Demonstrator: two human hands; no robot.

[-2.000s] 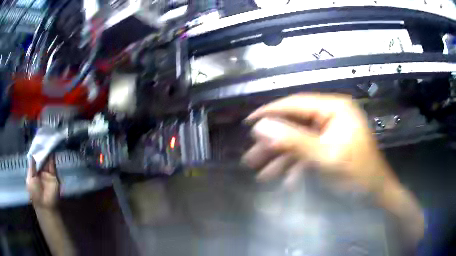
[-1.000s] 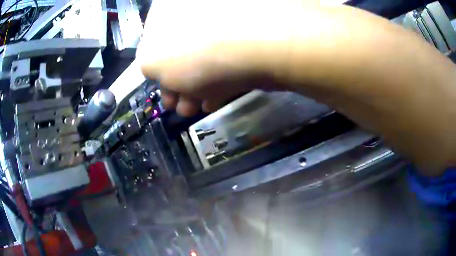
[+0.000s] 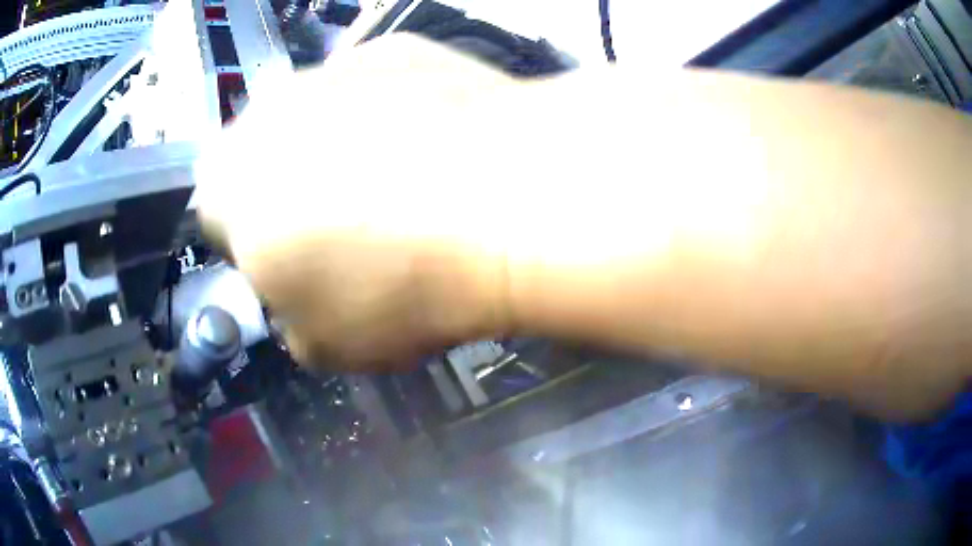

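My right hand reaches across the view from the right, bare, blurred and overexposed. Its fingers look curled and point down and left; their tips and anything in them are hidden. Just left of it is a silver barrel with a rounded end, perhaps an adjustment knob. A white piece, possibly a wipe, shows between barrel and hand; I cannot tell whether I hold it. The grey stage block with screws and holes stands left of the barrel. My left hand is out of view.
A metal rail runs below my forearm. A red part sits beside the stage block's foot. A light grey beam crosses above the stage. A blurred, pale haze covers the bottom centre. A blue sleeve shows at right.
The view has shifted, and the stage and barrel sit lower. My right hand now covers more of the area beside the barrel. My left hand, seen earlier with a white wipe, is gone from view.
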